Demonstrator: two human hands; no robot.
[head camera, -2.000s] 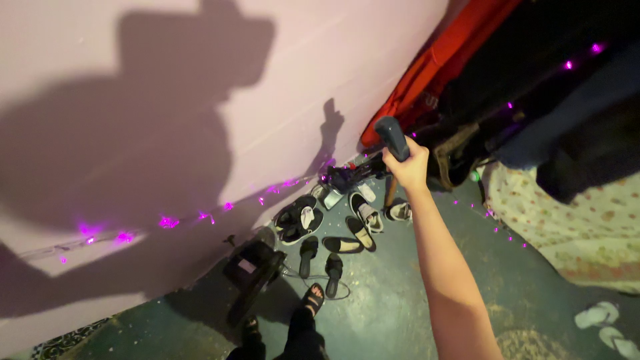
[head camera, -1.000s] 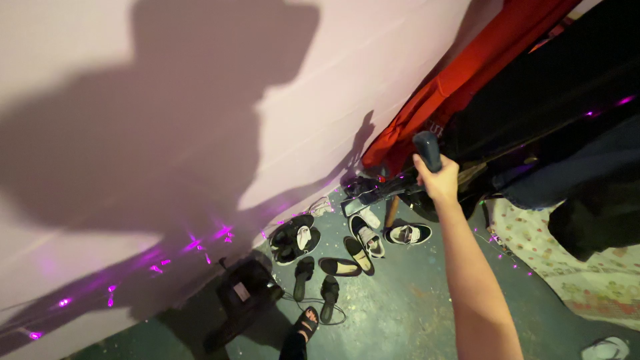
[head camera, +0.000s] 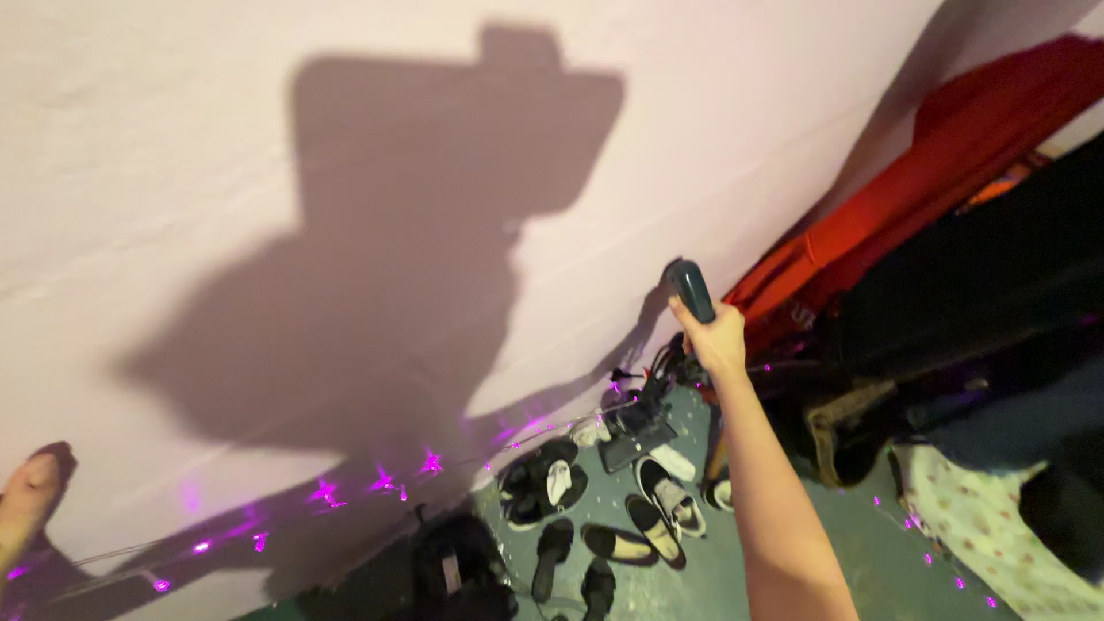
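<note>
My right hand (head camera: 714, 338), at the end of an outstretched arm, is closed around a dark handheld device (head camera: 692, 291) with a rounded end that points up towards the pale wall. What kind of device it is, I cannot tell. Beyond that hand hang red garments (head camera: 862, 241), and below it a tangle of black cables (head camera: 668, 362) lies by the wall. My left hand (head camera: 30, 496) shows only in part at the left edge, near the wall; its fingers are mostly cut off, and I see nothing in it.
Several shoes (head camera: 617, 545) lie on the green floor (head camera: 716, 569) beside a black bag-like object (head camera: 461, 565). Purple string lights (head camera: 384, 480) run along the wall (head camera: 172, 172). Dark clothes (head camera: 966, 276) hang at the right, above a pale patterned cloth (head camera: 975, 535).
The view has swung towards the wall. My left hand has come into view at the left edge. My right hand still holds the dark device.
</note>
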